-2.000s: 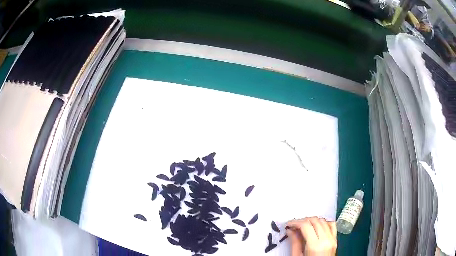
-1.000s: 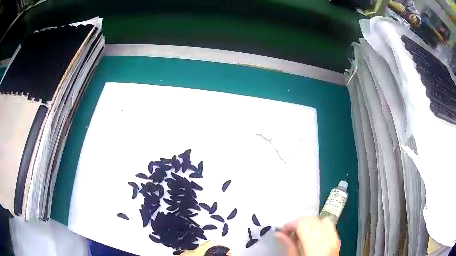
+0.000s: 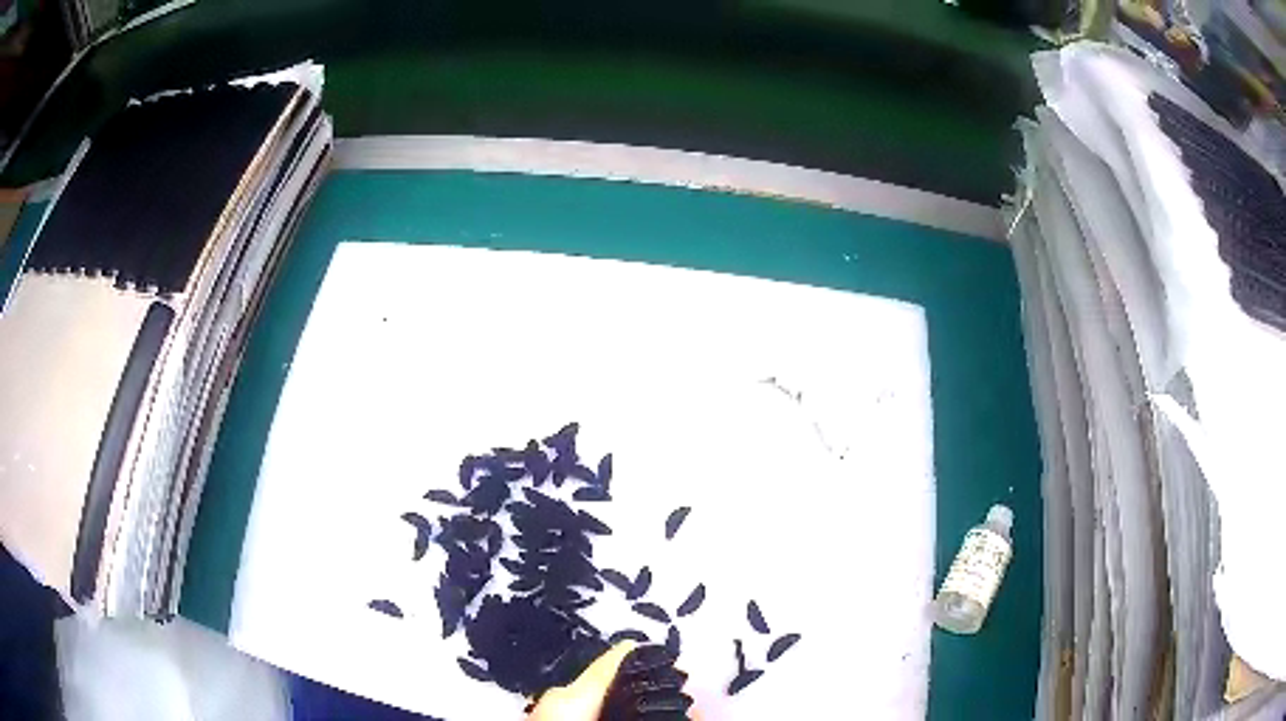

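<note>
A loose pile of small black crescent inserts [image 3: 529, 563] lies on the white foam sheet [image 3: 607, 338], with several single ones to its right. My left hand [image 3: 581, 690] shows only in part at the bottom edge, beside the pile's lower end. It holds a dark ribbed part [image 3: 652, 682], cut off by the picture's edge; I cannot tell exactly what it is. My right hand is out of the picture. A small clear bottle [image 3: 975, 571] with a pale label lies tilted on the green mat, right of the sheet.
A tall stack of layered sheets [image 3: 240, 324] with black parts on top stands left. Another stack [image 3: 1107, 409] stands right, with rows of black parts. A thin torn scrap [image 3: 811, 409] lies on the sheet's upper right. The dark green conveyor [image 3: 635, 92] runs along the back.
My right hand has left the view from beside the bottle. My left hand has come in at the bottom, and more of its dark ribbed part shows. The camera view has shifted slightly.
</note>
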